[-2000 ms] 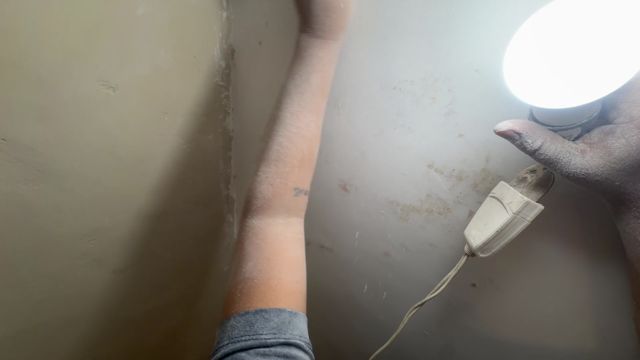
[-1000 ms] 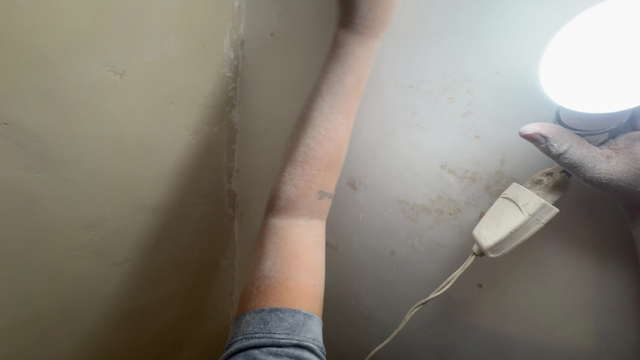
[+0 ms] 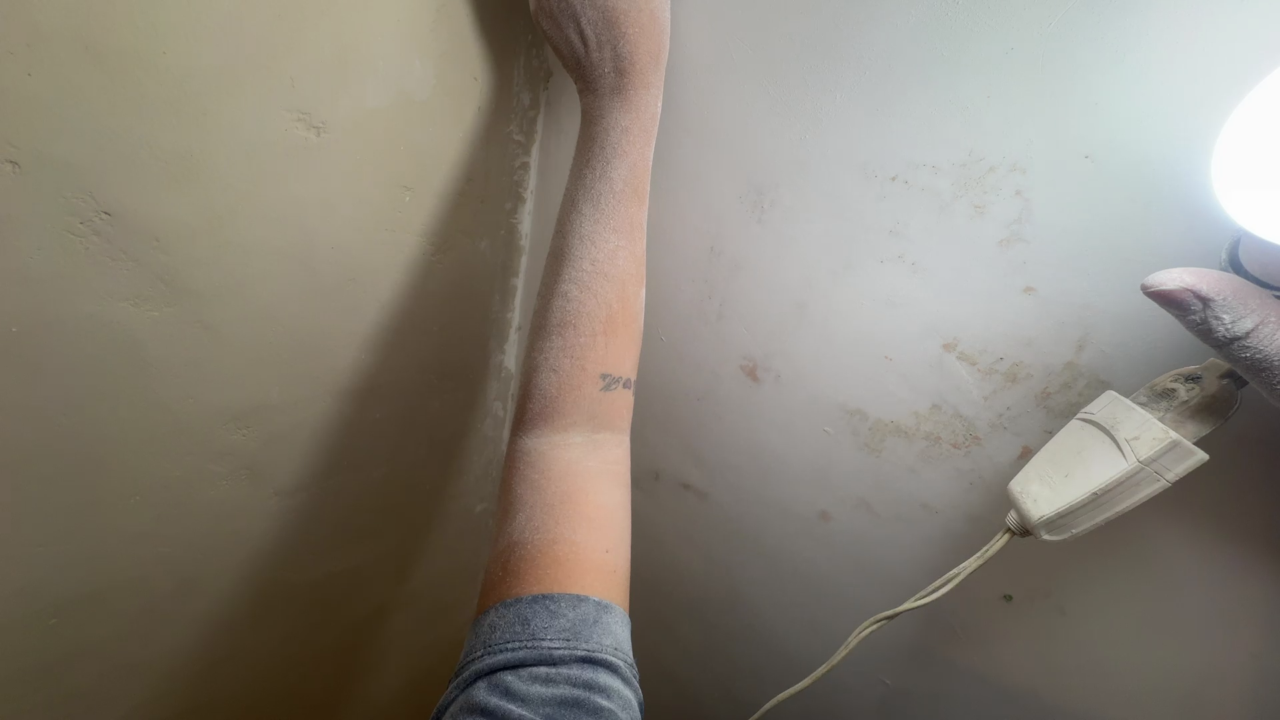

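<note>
My left hand (image 3: 608, 38) is cut off by the top edge, close to the corner where two walls meet. Its wrist and back show, but its fingers are out of view, so whether it holds anything is hidden. The dusty forearm runs down to a grey sleeve. At the right edge, my right hand (image 3: 1225, 315) holds a lit white bulb (image 3: 1255, 165) by its base; only the thumb shows, dusty, below the glow. Under the thumb, a white plug connector (image 3: 1105, 470) is fitted to a flat, worn adapter piece (image 3: 1190, 395), with a twisted cord (image 3: 890, 612) trailing down left.
A beige wall surface (image 3: 230, 250) with small pits fills the left side, under a long arm shadow. The paler wall (image 3: 800, 250) on the right bears brownish patches and chipped spots. A rough corner seam (image 3: 522, 240) runs between them.
My left hand has shifted toward the corner seam since one second ago, after moving away from it before. The bulb and my right hand are now farther out of frame; the view has shifted a little.
</note>
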